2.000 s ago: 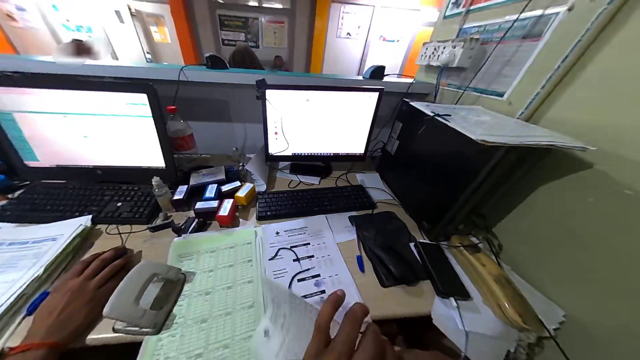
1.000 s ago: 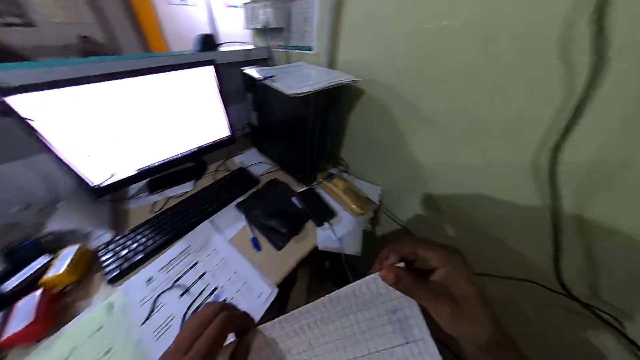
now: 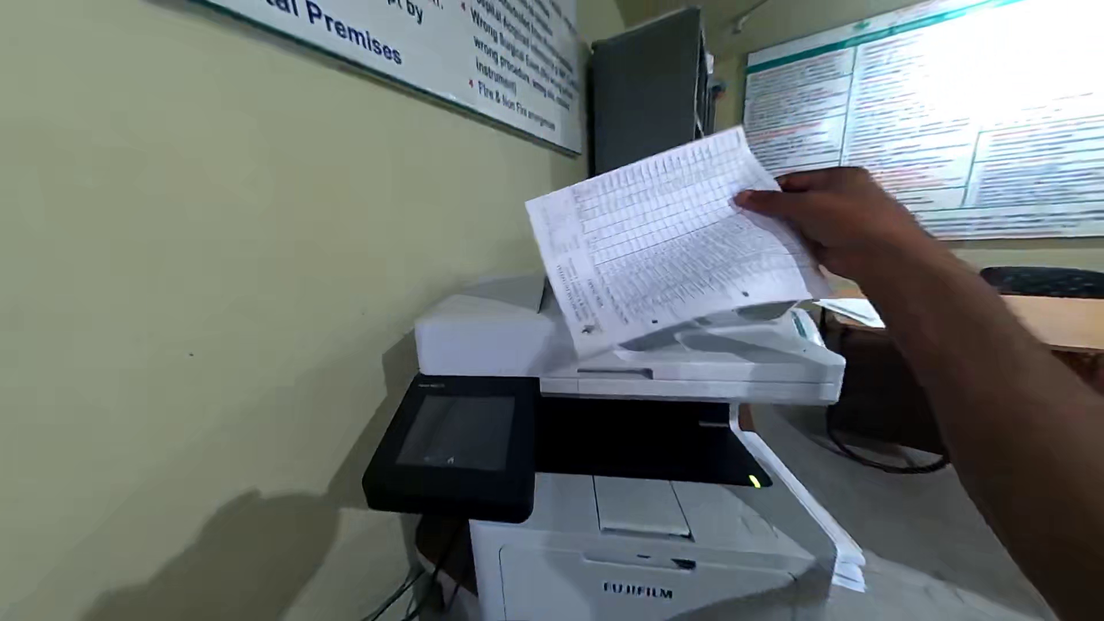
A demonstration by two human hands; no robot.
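My right hand [image 3: 824, 216] pinches a printed form sheet [image 3: 664, 241] at its right edge, thumb on the near face. The sheet is tilted and hangs just above the document feeder [image 3: 750, 354] of a white Fujifilm multifunction printer [image 3: 638, 552], hiding part of its top. At the printer's left front is a black control panel [image 3: 457, 448] with a dim screen. A dark output slot [image 3: 638, 440] lies beneath the scanner unit, with a small yellow light at its right. My left hand is out of view.
A plain wall [image 3: 259, 216] runs close along the left, bearing a printed sign [image 3: 483, 60]. Behind are a dark cabinet [image 3: 647, 95] and a large wall board [image 3: 931, 129]. A wooden desk [image 3: 1056, 319] stands at the right. Cables [image 3: 418, 586] hang below the panel.
The view has swung from the computer desk to the printer. My right hand has carried the sheet over the printer; my left hand, seen at the desk before, has left the view.
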